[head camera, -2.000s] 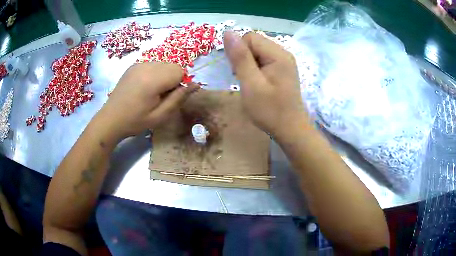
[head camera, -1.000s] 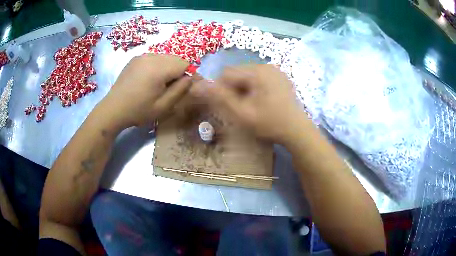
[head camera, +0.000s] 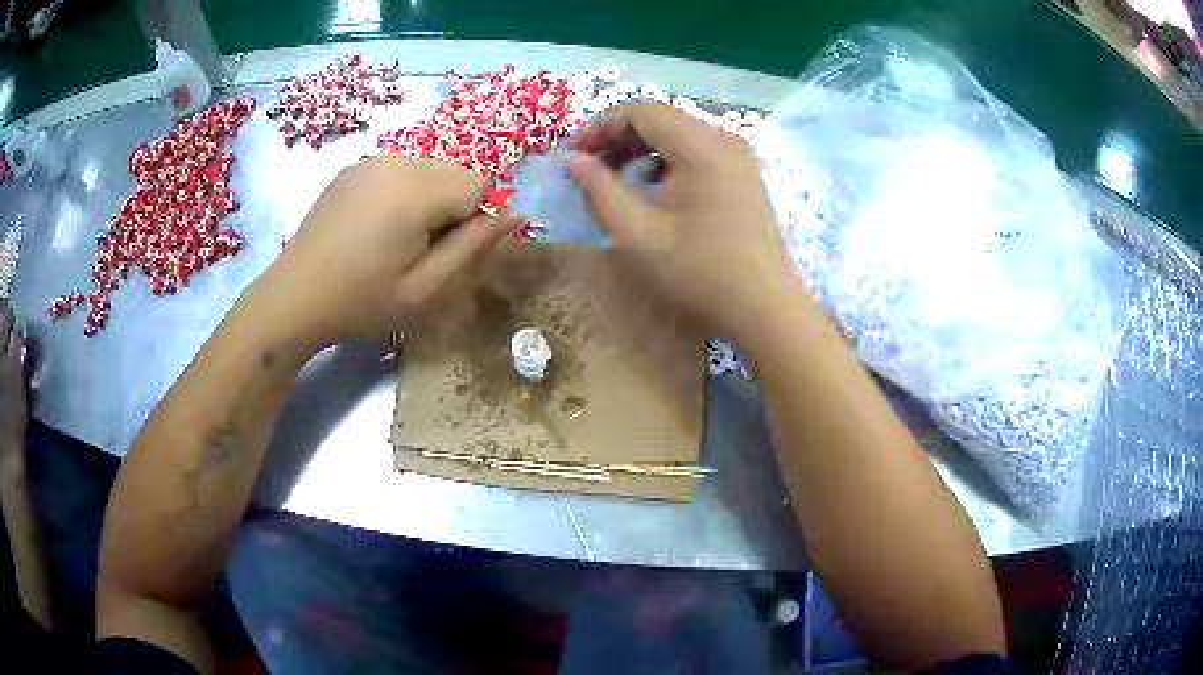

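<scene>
My left hand [head camera: 396,237] is shut on a small red part [head camera: 497,198] between thumb and finger, above the far left edge of the stained cardboard pad [head camera: 633,422]. My right hand [head camera: 686,211] is just to its right, with thumb and index finger apart; whether a tiny thing lies in its curled fingers is too unclear to tell. A small white pot [head camera: 530,353] stands on the middle of the pad. A heap of red parts [head camera: 482,119] lies beyond my left hand, with white round parts [head camera: 614,92] beside it.
More red parts [head camera: 172,205] lie at the left, near a white bottle [head camera: 181,77]. Thin sticks [head camera: 554,467] lie along the pad's near edge. A large clear bag of white parts [head camera: 950,251] is at the right, beside clear trays [head camera: 1148,396]. Another person's hand shows at the far left edge.
The thin stick seen earlier in my right hand no longer shows. My right hand moved inward, blurred, then back right with its fingers parted. My left hand keeps a red part near the same place.
</scene>
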